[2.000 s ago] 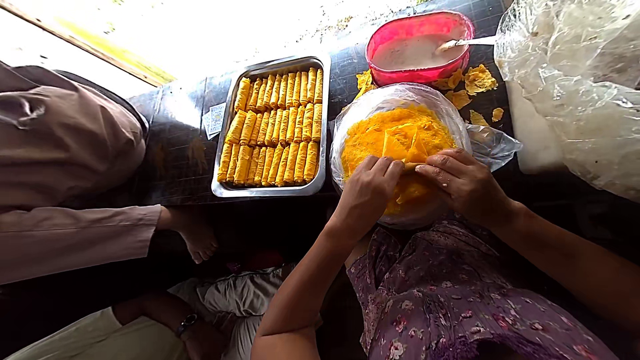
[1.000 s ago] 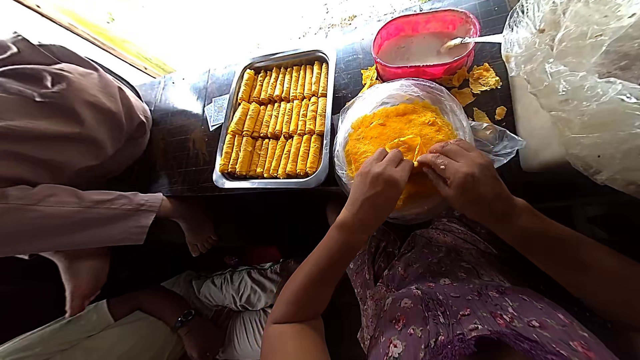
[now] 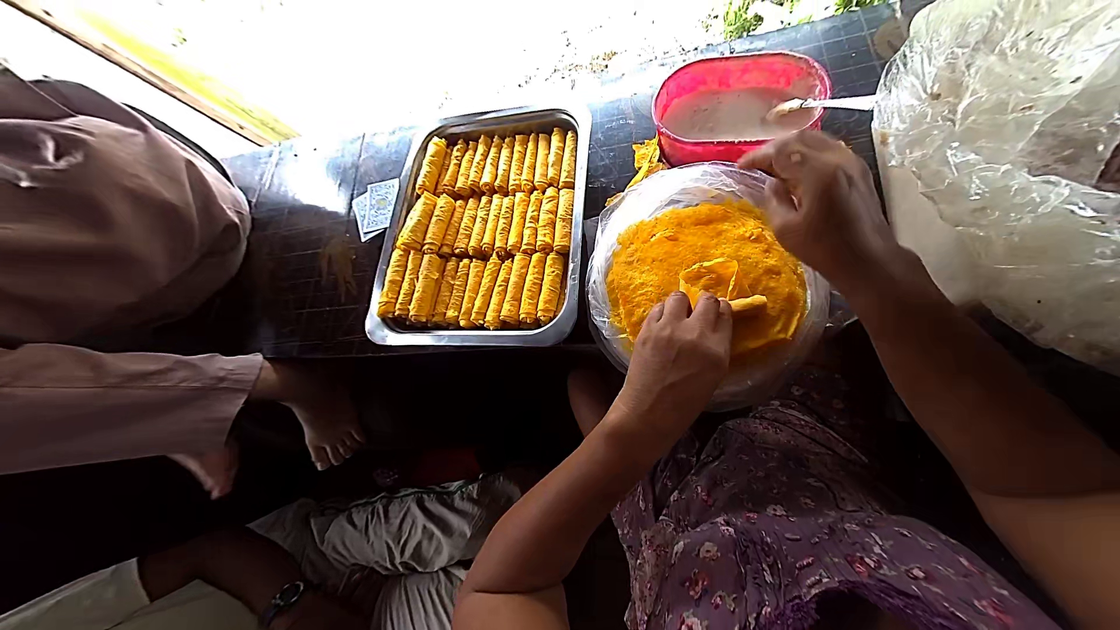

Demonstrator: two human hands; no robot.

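My left hand rests its fingertips on a partly rolled yellow wrapper, pressing at its rolled edge. The wrapper lies on a stack of round yellow wrapper sheets on a plastic-covered round base. My right hand is raised and blurred near the pink oval tub, above the right side of the stack; whether its fingers hold anything cannot be seen. The tub holds a whitish paste and a light-handled utensil. To the left, a metal tray holds three rows of slim yellow rolls.
A large clear plastic bag fills the right side. Two patterned cards lie left of the tray on the dark tabletop. Wrapper scraps sit beside the tub. Other people's legs and feet are at the left and below.
My right hand has left the wrapper and moved up toward the pink tub. My left hand stays at the wrapper on the stack.
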